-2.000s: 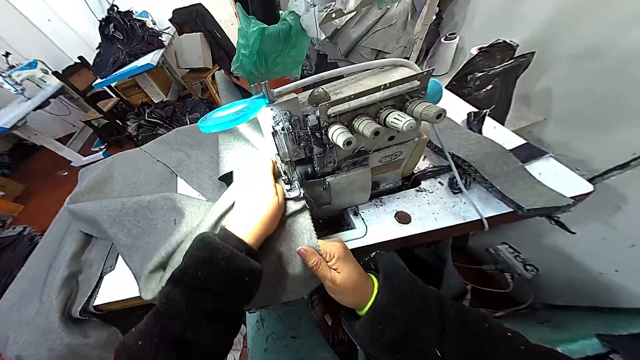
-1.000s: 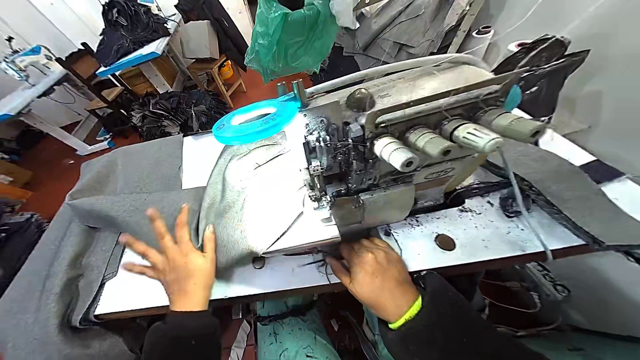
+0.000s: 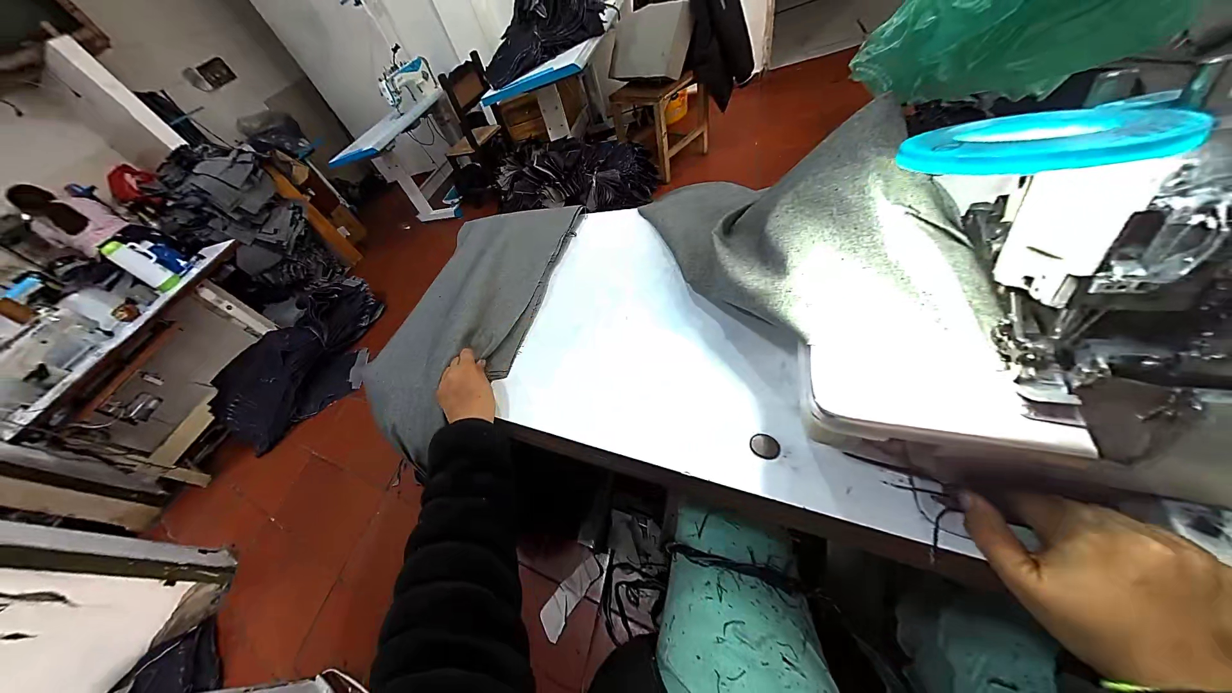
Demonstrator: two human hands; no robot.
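Observation:
My left hand [image 3: 467, 388] rests on a grey fabric panel [image 3: 481, 274] at the left end of the white sewing table [image 3: 626, 337]; its fingertips lie at the fabric's edge, and whether they grip it is unclear. My right hand [image 3: 1097, 568] is at the table's front edge, below the bed of the overlock sewing machine [image 3: 1049, 366], near some dark thread ends [image 3: 938, 515]; its fingertips are partly hidden. More grey fabric [image 3: 818, 221] lies bunched left of and behind the needle area. A blue translucent ring [image 3: 1054, 142] sits at the machine's upper left.
A green plastic bag [image 3: 1020, 43] hangs behind the machine. Dark fabric bundles [image 3: 577, 173] lie on the red tiled floor near a wooden stool [image 3: 662, 101]. Another person [image 3: 72, 217] sits at a table far left. My teal-covered leg [image 3: 736, 606] is under the table edge.
The view has swung left. My left hand, raised with spread fingers one second ago, is now on the grey fabric at the left. My right hand stays by the machine's front edge.

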